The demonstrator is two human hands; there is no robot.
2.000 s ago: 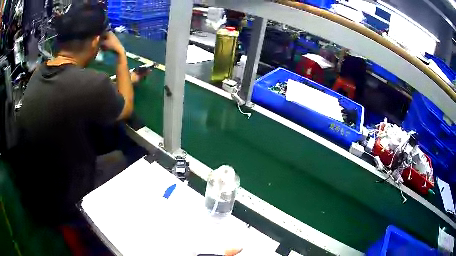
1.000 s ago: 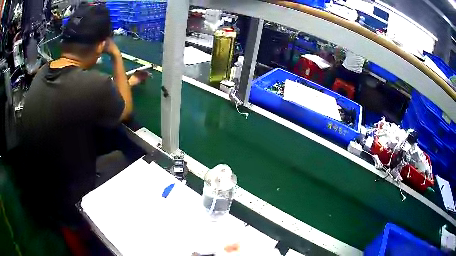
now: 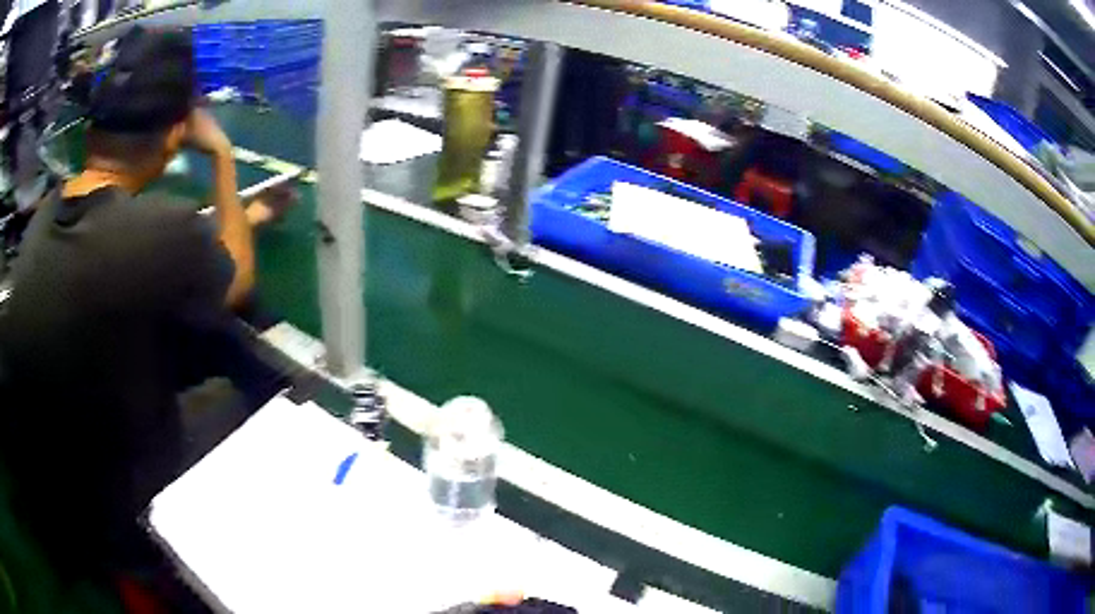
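Observation:
A white worktop sheet (image 3: 276, 516) with a small blue mark (image 3: 346, 468) lies nearest in front of me. A clear plastic bottle (image 3: 462, 462) stands upright at its belt side. At the bottom edge of the view, a small orange-toned patch (image 3: 502, 599) shows beside something dark (image 3: 546, 608). It may be a fingertip, but it is cut off and blurred, and I cannot tell which hand it belongs to or what it holds. No other part of my hands shows.
A green conveyor belt (image 3: 564, 372) crosses behind a metal post (image 3: 345, 192). Across it are a blue tote (image 3: 672, 266), a red basket (image 3: 961, 393) with white cords and a yellow-green bottle (image 3: 466, 138). Another blue tote (image 3: 883, 558) is bottom right. A person (image 3: 114, 288) sits at left.
The view has turned to the right, so the post, bottle and totes sit further left. The seated person keeps one hand raised to the head. The patch at the bottom edge has shifted slightly.

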